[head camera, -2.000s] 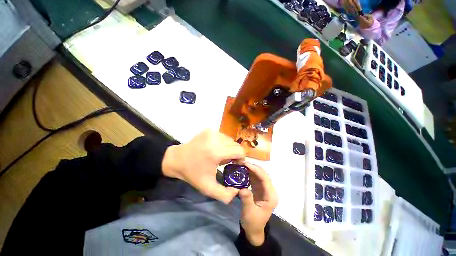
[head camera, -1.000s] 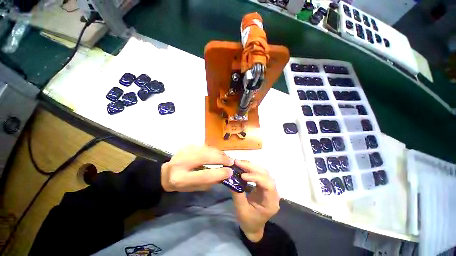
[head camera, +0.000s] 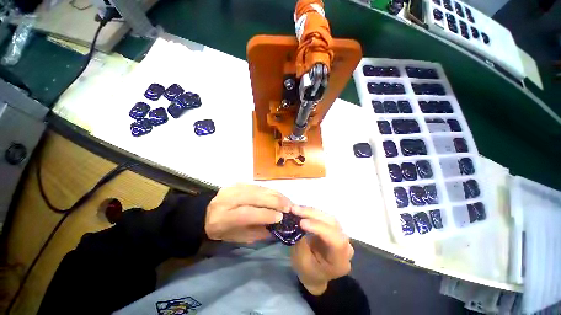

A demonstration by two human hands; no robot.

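Note:
A glossy black housing [head camera: 287, 229] is held up between both hands at the lower middle, in front of the press. My left hand [head camera: 245, 213] grips its left and upper side, with fingertips on its top edge. My right hand [head camera: 321, 246] grips its right side. The fingers hide part of the housing. The orange hand press [head camera: 261, 144] stands just beyond my hands, with its wrapped handle [head camera: 314, 40] upright. No housing shows in the press fixture [head camera: 290, 151].
Several loose housings [head camera: 158, 115] lie on white paper [head camera: 230, 80] at left. One housing [head camera: 362, 149] lies between the press and the white blister tray [head camera: 439, 147]. Stacked empty trays [head camera: 544, 240] are at far right. Another tray [head camera: 504, 52] lies beyond the green strip.
The view has swung right and settled. Both hands still hold the housing; it was first face up, then tilted, and my fingertips are now closer together over its top edge.

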